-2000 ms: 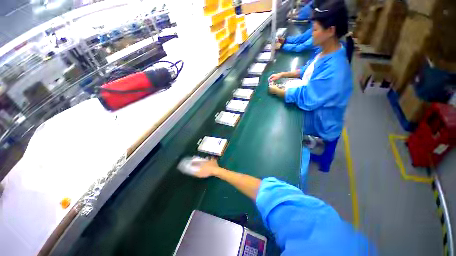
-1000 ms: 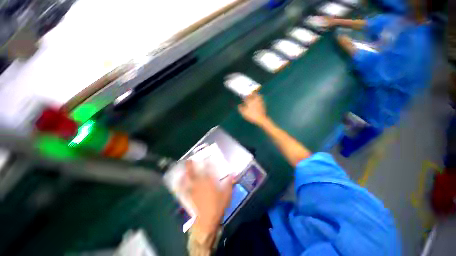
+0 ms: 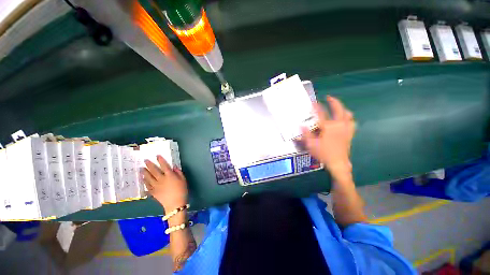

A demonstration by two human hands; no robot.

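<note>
A white retail box [image 3: 290, 106] with a hang tab lies at a slant on the steel pan of the scale [image 3: 244, 129], whose display is lit blue. My right hand [image 3: 334, 137] is blurred at the box's right edge, fingers spread; whether it grips the box is unclear. My left hand [image 3: 165, 185] holds the box [image 3: 167, 152] at the right end of a row of boxes standing side by side [image 3: 80, 174], left of the scale.
A smartphone [image 3: 223, 161] lies against the scale's left side. Behind the scale stands a signal tower light [image 3: 197, 37] with its orange section glowing, beside a slanted pale bar [image 3: 156, 48]. Several boxes [image 3: 416, 40] lie on the green belt [image 3: 408, 113] at the upper right. Blue stools are below.
The view has swung left and down to the scale and row. My left hand has moved from over the scale to the row's end. My right hand has come from the belt boxes to the scale.
</note>
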